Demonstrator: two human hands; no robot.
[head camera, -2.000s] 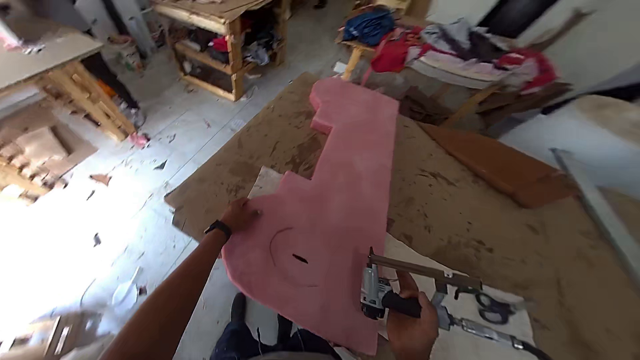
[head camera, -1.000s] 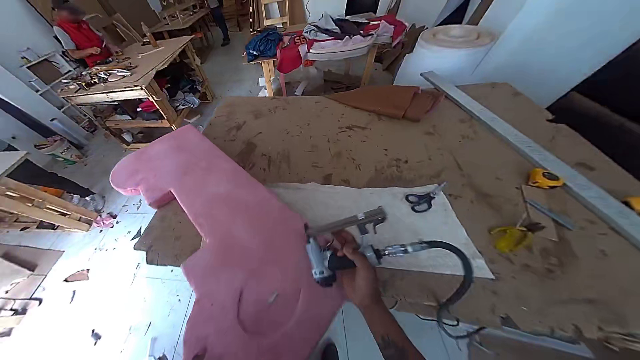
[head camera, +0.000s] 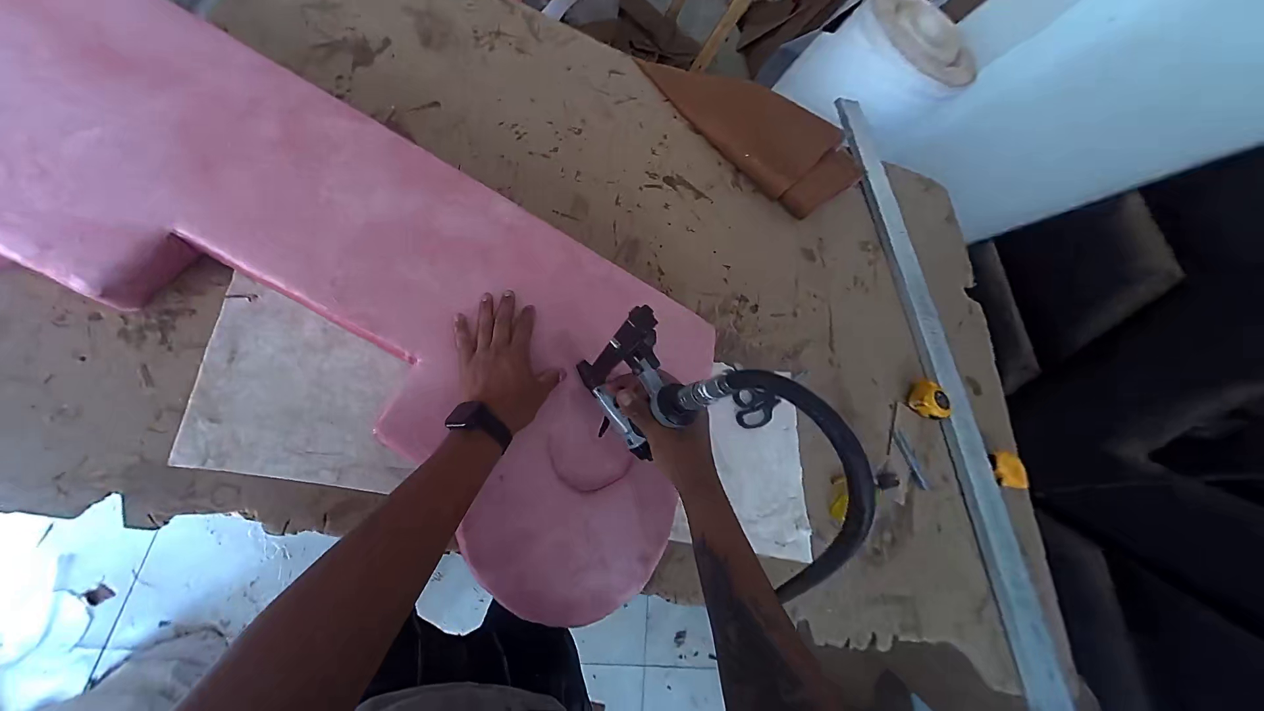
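A large pink upholstered panel (head camera: 326, 207) lies across the worktable, its rounded end toward me and a curved seam near that end. My left hand (head camera: 502, 365), with a dark watch on the wrist, rests flat on the pink surface, fingers slightly spread. Just to its right, my right hand (head camera: 657, 425) grips a pneumatic staple gun (head camera: 624, 370) above the panel. A black air hose (head camera: 839, 434) curves from the gun's metal fitting toward the lower right. Whether the gun's nose touches the panel I cannot tell.
Pale fabric (head camera: 286, 385) lies under the panel, with black scissors (head camera: 755, 407) on its right part. A long metal straightedge (head camera: 948, 385) runs along the table's right side beside yellow tape measures (head camera: 928, 399). Brown material (head camera: 755, 133) and a white roll (head camera: 879, 59) are at the back.
The pink panel has turned, its rounded end now nearer me on the table. My left hand, out of sight a second ago, is on it. The view has shifted largely.
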